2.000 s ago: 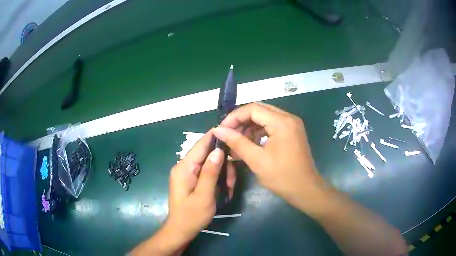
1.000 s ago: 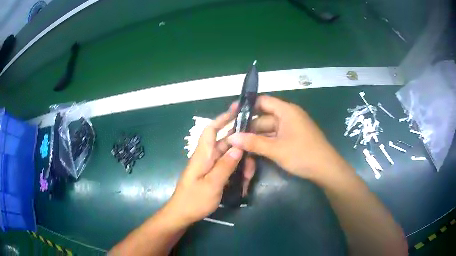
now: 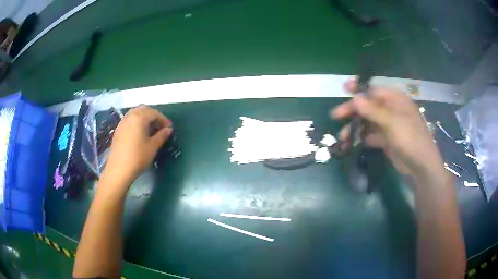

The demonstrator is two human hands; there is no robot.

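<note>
My right hand (image 3: 396, 122) holds the black housing (image 3: 359, 131) at the right; both are motion-blurred, and the housing's details cannot be made out. My left hand (image 3: 136, 136) is at the heap of small black parts (image 3: 172, 151), with thumb and fingertips close together; whether a part is between them cannot be seen. The hand hides much of the heap. A stack of white strips (image 3: 273, 141) lies between my hands. Two loose white strips (image 3: 240, 229) lie nearer to me. A dark lead with white ends (image 3: 323, 154) lies beside the stack.
At the left are a blue bin (image 3: 30, 163), cyan pieces (image 3: 64, 136), pink-purple pieces (image 3: 58, 177) and a clear bag (image 3: 90, 141). White plastic parts (image 3: 452, 170) and a cloudy bag (image 3: 480, 128) lie right. Beyond the pale rail (image 3: 229, 90), a black housing (image 3: 86, 57) lies on the belt.
My hands have separated. My left hand has let go of the housing and moved left to the black parts. My right hand has carried the housing to the right, uncovering the strip stack.
</note>
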